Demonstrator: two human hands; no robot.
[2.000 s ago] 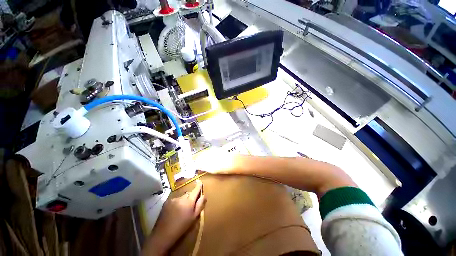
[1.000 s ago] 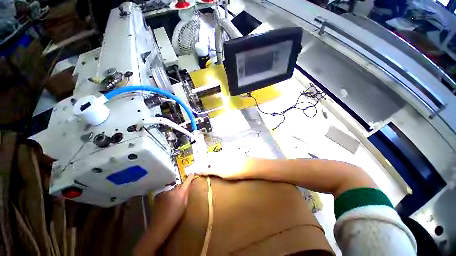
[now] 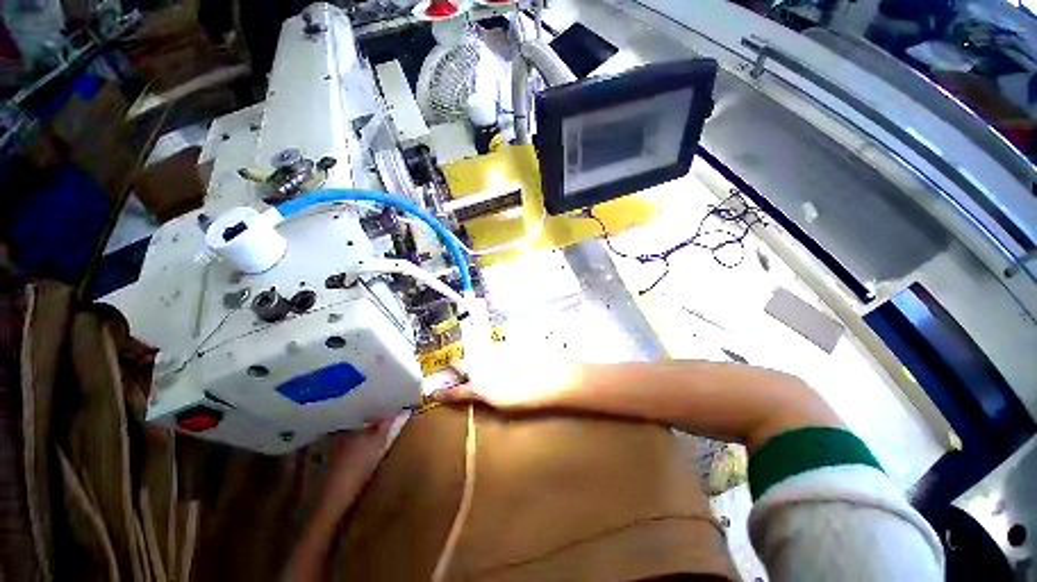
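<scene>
A brown garment panel (image 3: 580,489) lies below the needle area, its far edge at the yellow and metal work clamp (image 3: 441,355). A narrow pale tan strip (image 3: 469,489) runs down it. My right hand (image 3: 517,377) lies on the panel's far edge beside the clamp; strong light washes out its fingers, so its grip is unclear. My left hand (image 3: 362,446) is blurred and partly hidden at the panel's left edge, below the sewing machine head (image 3: 284,364); its fingers cannot be made out clearly.
A blue air hose (image 3: 375,199) arches over the head. Behind the needle area stands a control screen (image 3: 625,136) above a yellow base plate (image 3: 489,176). A thin black cable (image 3: 682,244) and a grey flat plate (image 3: 805,318) lie right. Stacked brown pieces (image 3: 97,455) are at left.
The view has shifted, so the machine sits further right in it. My left hand has moved from the strip to the panel's left edge. My right hand stays by the clamp.
</scene>
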